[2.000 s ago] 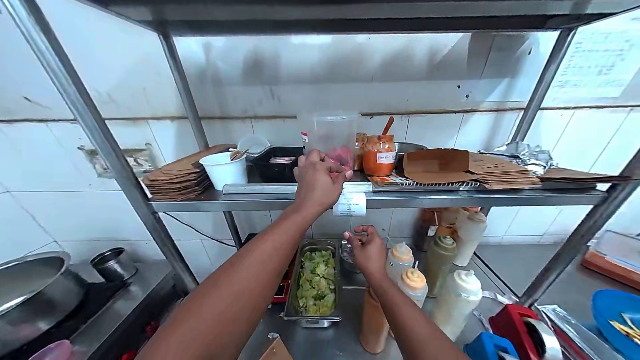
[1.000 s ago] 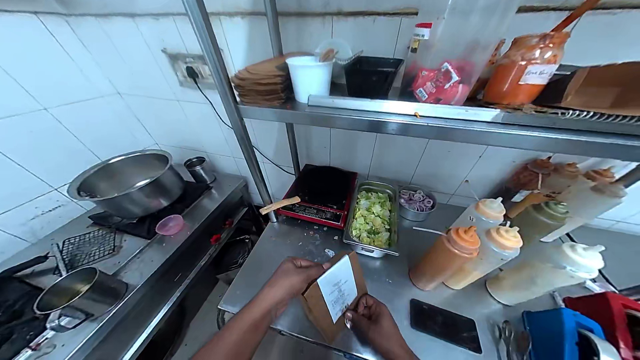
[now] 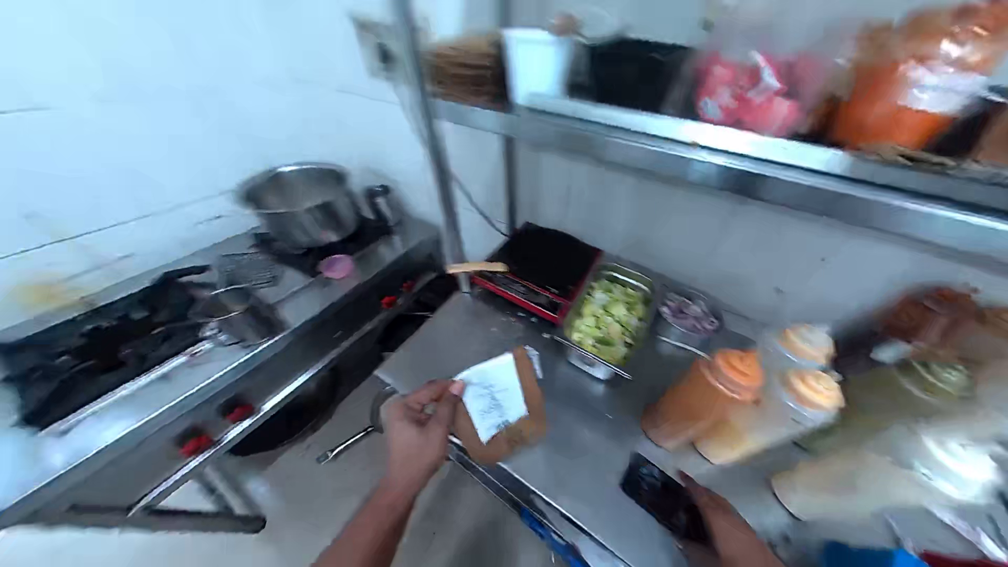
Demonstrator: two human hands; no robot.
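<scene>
My left hand [image 3: 425,421] grips the edge of a brown paper packet [image 3: 504,437] with a white slip bearing handwriting [image 3: 494,396] on its face, over the front edge of the steel counter. My right hand [image 3: 713,512] is low on the right, its fingers at the right edge of a dark smartphone [image 3: 665,492]; whether they close on it is hard to tell in the blur. Behind the packet stands a steel pan of chopped lettuce [image 3: 610,319], beside a small bowl of sliced onion [image 3: 689,313].
Several squeeze bottles [image 3: 709,398] crowd the counter's right side. A red-edged electric cooktop [image 3: 543,268] sits at its back left corner. A steel shelf [image 3: 709,157] with tubs and jars crosses above. At left, a large steel pot [image 3: 303,206] stands on a stove, with a saucepan [image 3: 240,311] nearer.
My right hand has left the packet and moved right to the phone. My left hand still holds the packet. Two seconds ago both hands were nearer the shelf. The view has swung down and left.
</scene>
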